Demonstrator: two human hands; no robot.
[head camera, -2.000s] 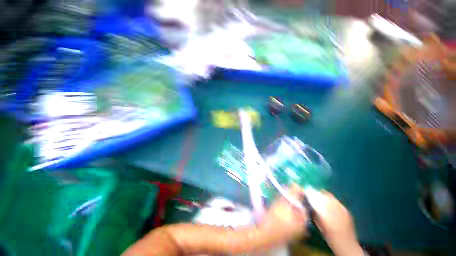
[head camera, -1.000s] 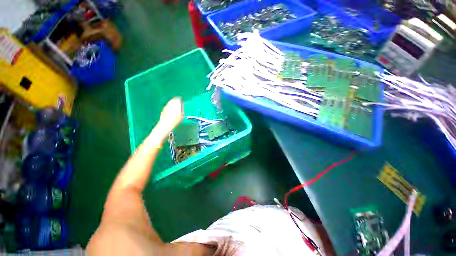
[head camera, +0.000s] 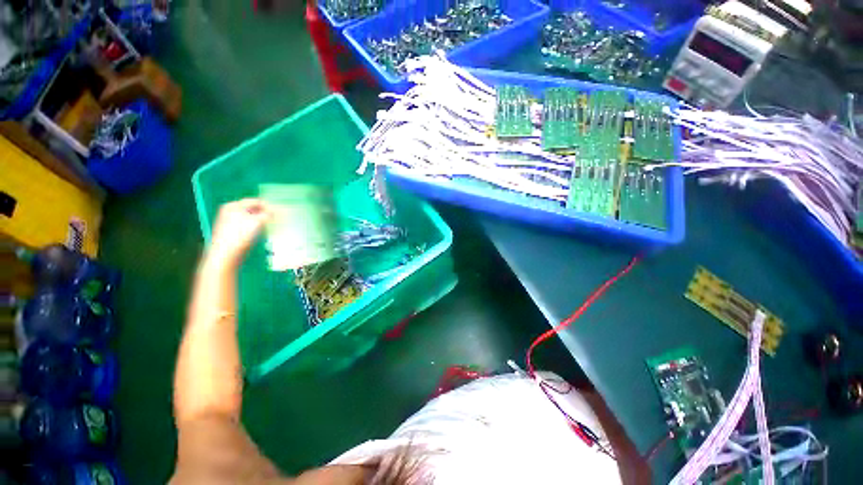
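My left hand (head camera: 243, 225) holds a flat green board panel (head camera: 301, 225) by its left edge over the green crate (head camera: 355, 327). The panel is blurred. Below it in the crate lie several boards (head camera: 331, 290) with cables. My right hand is not in view. On the bench at the lower right are a green main board (head camera: 689, 390), a slim yellow board (head camera: 724, 308) and a white-lilac ribbon cable (head camera: 733, 417) attached to it.
A blue tray (head camera: 530, 210) of green boards and ribbon cables overhangs the bench corner. More blue trays and a white box (head camera: 724, 55) stand behind. Two black speakers (head camera: 845, 392) lie at right. A red wire (head camera: 589, 322) crosses the bench edge. Blue bottles (head camera: 66, 355) stand at left.
My left hand was empty-looking over the crate; now it holds the green panel, raised above the other boards. The view has shifted slightly, and the bench things appear further left.
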